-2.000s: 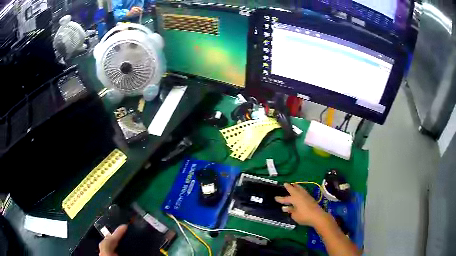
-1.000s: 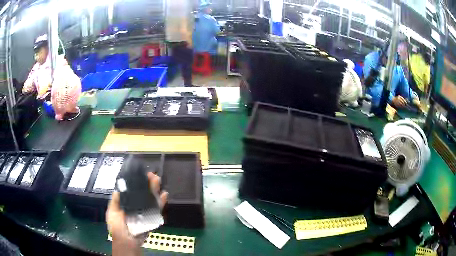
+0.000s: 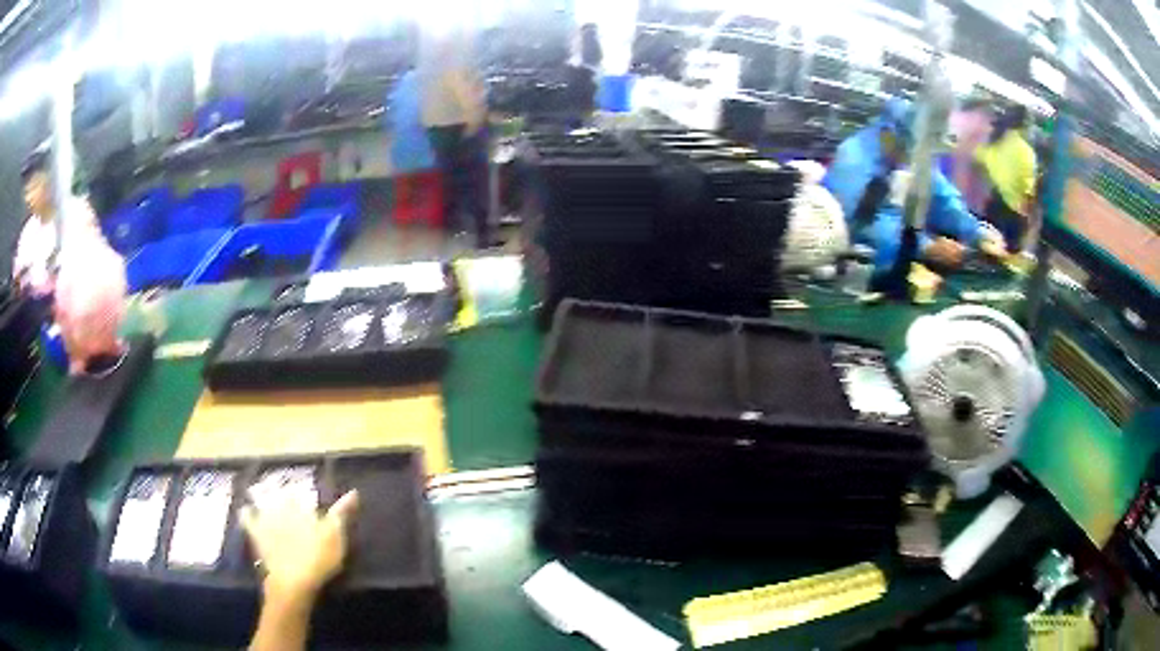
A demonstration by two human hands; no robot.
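My left hand [image 3: 299, 541] reaches over the near-left black foam tray [image 3: 274, 598], palm down with the thumb spread to the right. Its fingers lie over the near part of a phone unit [image 3: 286, 486] in the third slot and hide part of it. The fingers are apart and do not appear to grip it. Two silver phone units [image 3: 200, 518] lie in the slots to the left. The fourth slot is dark, with no unit showing. My right hand is out of the picture.
A high foam tray stack [image 3: 725, 490] stands right of centre, with one unit in its right slot. Beyond the near tray are a yellow board [image 3: 318, 426] and another loaded tray [image 3: 331, 350]. A white strip [image 3: 598, 610], yellow sheet [image 3: 782, 604] and fan [image 3: 973, 394] are at right.
The view has turned from the monitors to the trays. My left hand has lowered the phone unit it held above the tray into the third slot, and its fingers have spread.
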